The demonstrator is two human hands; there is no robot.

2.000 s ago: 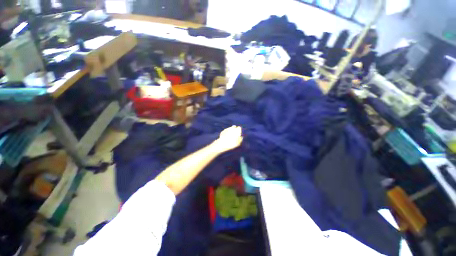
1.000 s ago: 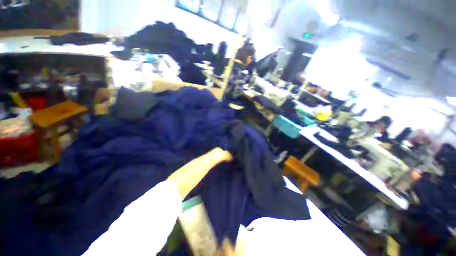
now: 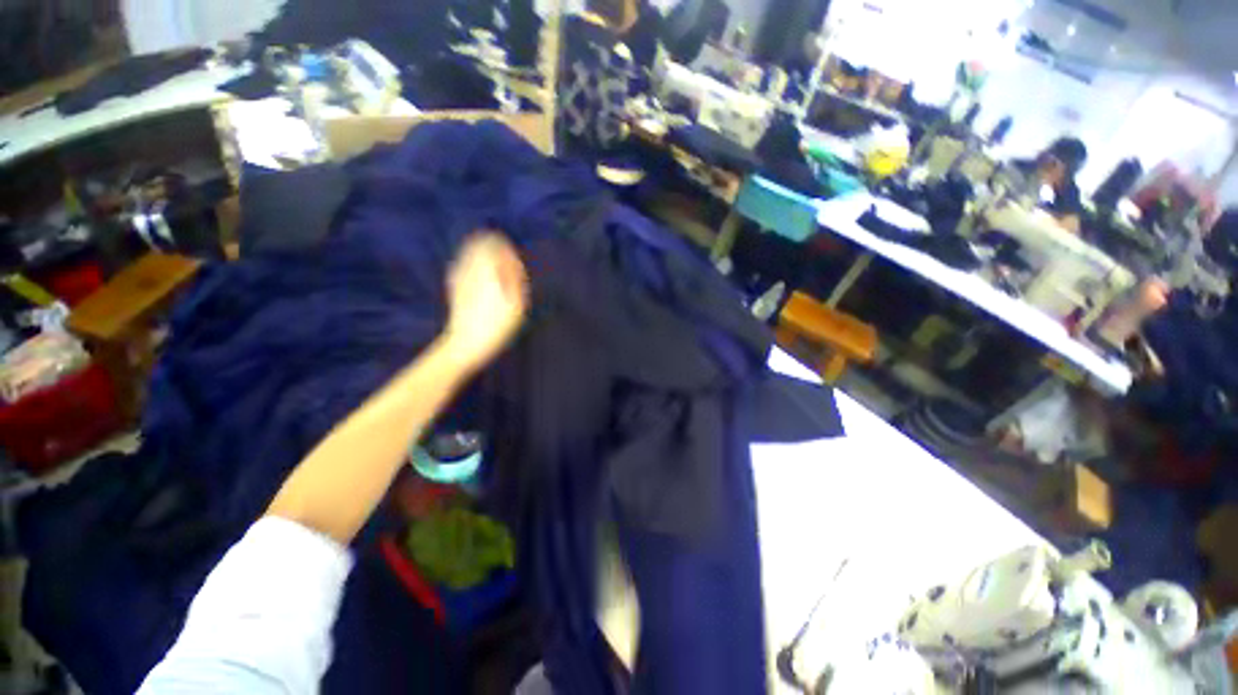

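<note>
My left hand, blurred, reaches in from the lower left over the large navy and black garment pile. Its fingers look closed on the edge of a navy and black garment piece, which hangs blurred to the right of the hand and over the left end of the white table. My right hand is not visible. A pale blurred strip shows between cloth folds at the bottom centre; I cannot tell what it is.
A white sewing machine stands at the lower right. A turquoise basket rim and green cloth show below my left forearm. Wooden stools stand beyond the table and at left. A person sits at the back right.
The view has swung right and down, bringing the sewing machine in. My left hand has moved up over the pile, and dark cloth is raised beside it. The skin-coloured blur at bottom centre is gone.
</note>
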